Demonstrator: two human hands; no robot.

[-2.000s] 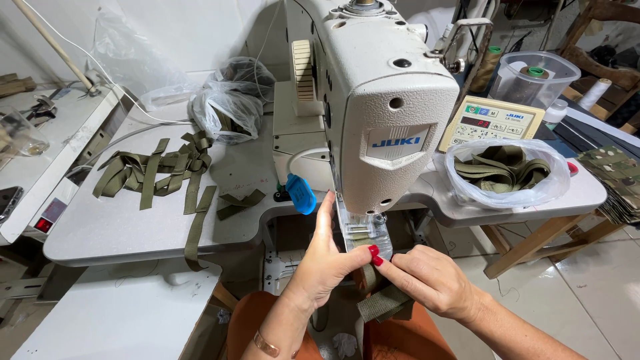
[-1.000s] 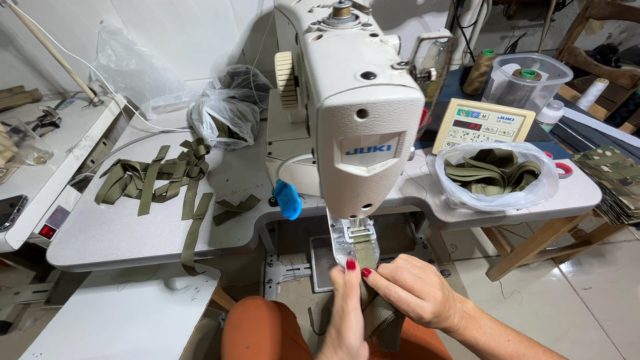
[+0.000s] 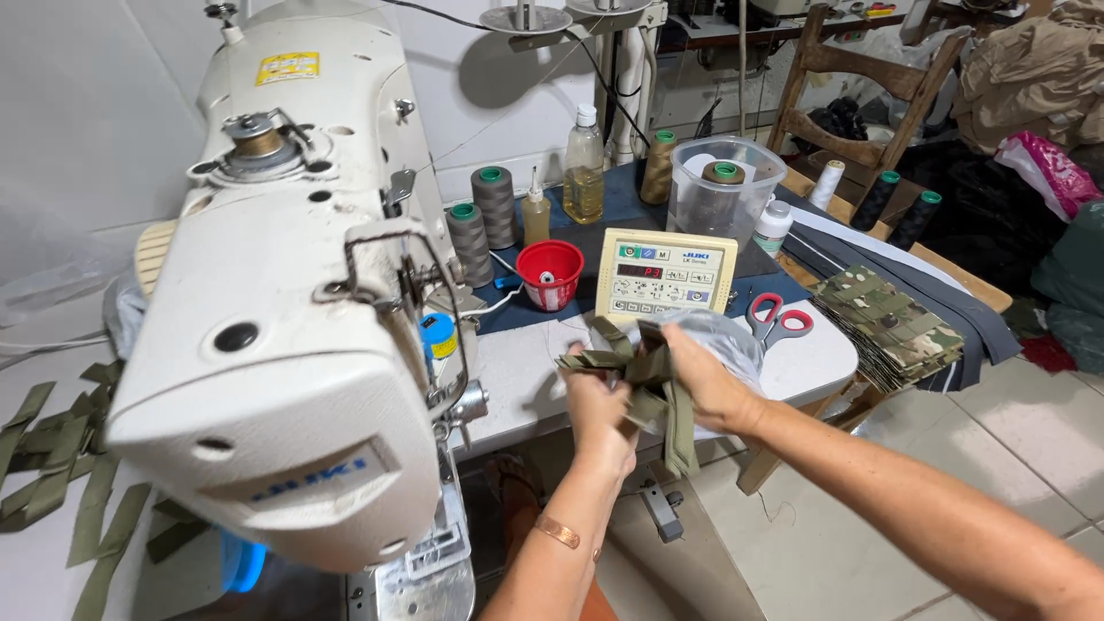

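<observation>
Both my hands grip a bundle of olive webbing strips point(image 3: 651, 375) over the front edge of the table, right of the white Juki sewing machine point(image 3: 285, 345). My left hand point(image 3: 597, 410) holds the bundle from the left and below. From the right, my right hand point(image 3: 707, 375) clasps it, partly over a clear plastic bag point(image 3: 729, 345) that lies behind. Some strip ends hang down between the hands. More olive strips point(image 3: 65, 466) lie loose left of the machine. The metal work plate point(image 3: 423, 582) shows below the machine head.
Behind my hands stand a Juki control panel point(image 3: 664, 274), a red cup point(image 3: 548, 274), thread cones point(image 3: 496, 207) and a clear plastic tub point(image 3: 726, 194). Scissors point(image 3: 776, 319) lie at the right, beside stacked camouflage pieces point(image 3: 893, 323). A wooden chair point(image 3: 862, 95) stands farther back.
The view has swung right. My hands have moved away from under the machine head to the bag at the right, where they now hold a bundle of strips.
</observation>
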